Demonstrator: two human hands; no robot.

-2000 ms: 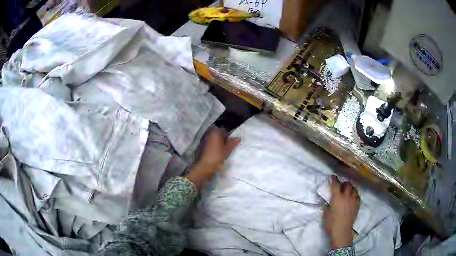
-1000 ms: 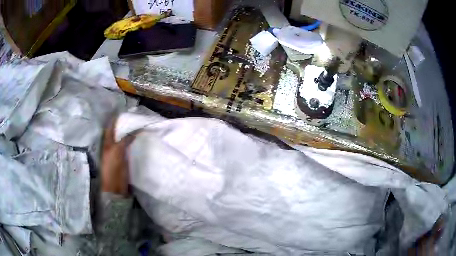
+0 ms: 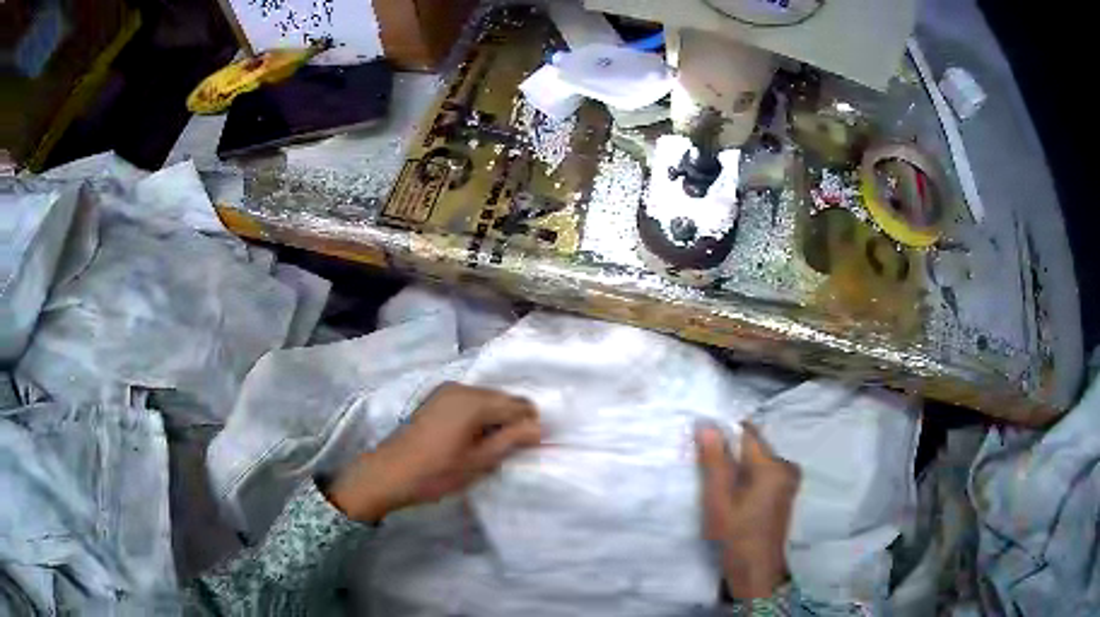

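A white to pale grey garment [image 3: 603, 482] lies spread over my lap, below the table's front edge. My left hand [image 3: 446, 446] pinches the cloth at its left part, with thumb and fingers together. My right hand [image 3: 748, 500] is on the right side of the same cloth, a little blurred, with fingertips on its edge. Both hands are bare, with patterned sleeves. The lower die post [image 3: 688, 211], white on top and dark at its rim, stands above the table beyond the cloth, apart from both hands.
A garment heap [image 3: 145, 301] lies at left. On the table [image 3: 314, 181] are a black flat object [image 3: 308, 106], a yellow crumpled wrapper [image 3: 253, 78], a yellow tape roll [image 3: 899, 199], a white oval plate [image 3: 613, 75] and scattered white specks. The machine head [image 3: 832, 36] overhangs. More cloth [image 3: 1043, 482] lies at right.
The garment, earlier spread wide across my lap, is now gathered in the middle. My left hand moved right from the heap's side, and my right hand moved inward from the lower right. The view shifted.
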